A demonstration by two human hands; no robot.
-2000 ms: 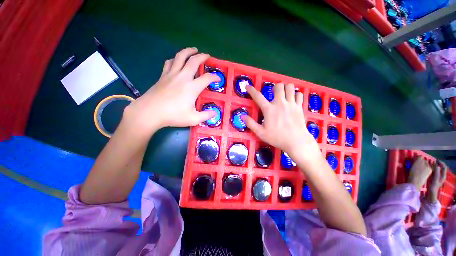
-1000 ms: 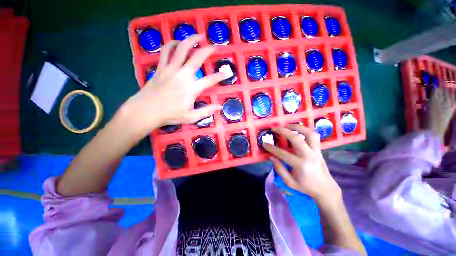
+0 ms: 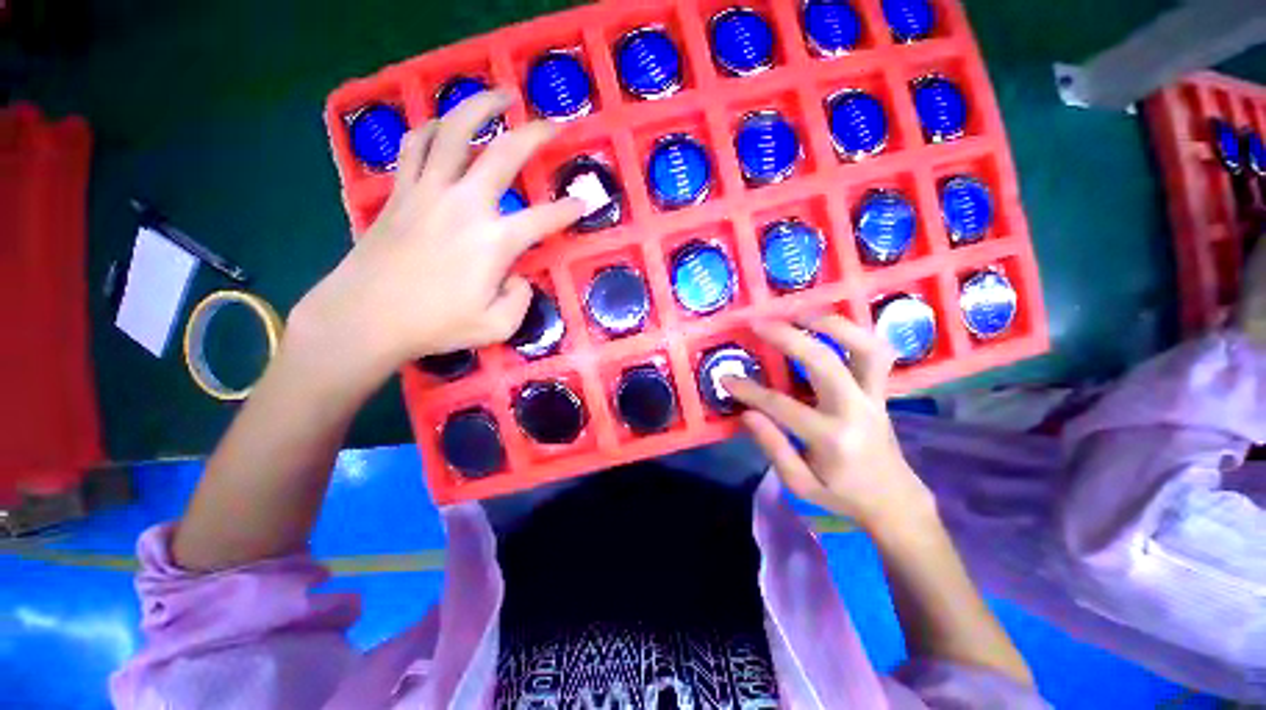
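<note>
A red-orange compartment tray (image 3: 562, 246) lies tilted in front of me, with round watch heads in its pockets. Most show a bright blue disc, like the one at the top (image 3: 561, 85). Several near me are dark, like one in the front row (image 3: 551, 411). My left hand (image 3: 442, 250) is spread over the tray's left part, a fingertip at a watch head with a white patch (image 3: 586, 194). My right hand (image 3: 833, 416) is at the front edge, a fingertip on another watch head with a white patch (image 3: 725, 375). Neither hand visibly holds a watch head.
A tape roll (image 3: 201, 347), a white paper pad (image 3: 153, 294) and a pen (image 3: 188, 239) lie left of the tray. Stacked red trays (image 3: 49, 305) stand at the far left. At right are another tray (image 3: 1180, 208), a grey metal bar (image 3: 1166, 53) and a person's lilac sleeve (image 3: 1159, 513).
The tray has moved away from the left items' side of view, its far edge now higher and its right side tilted up. Both hands have shifted from the upper pockets; the right hand is now at the front row.
</note>
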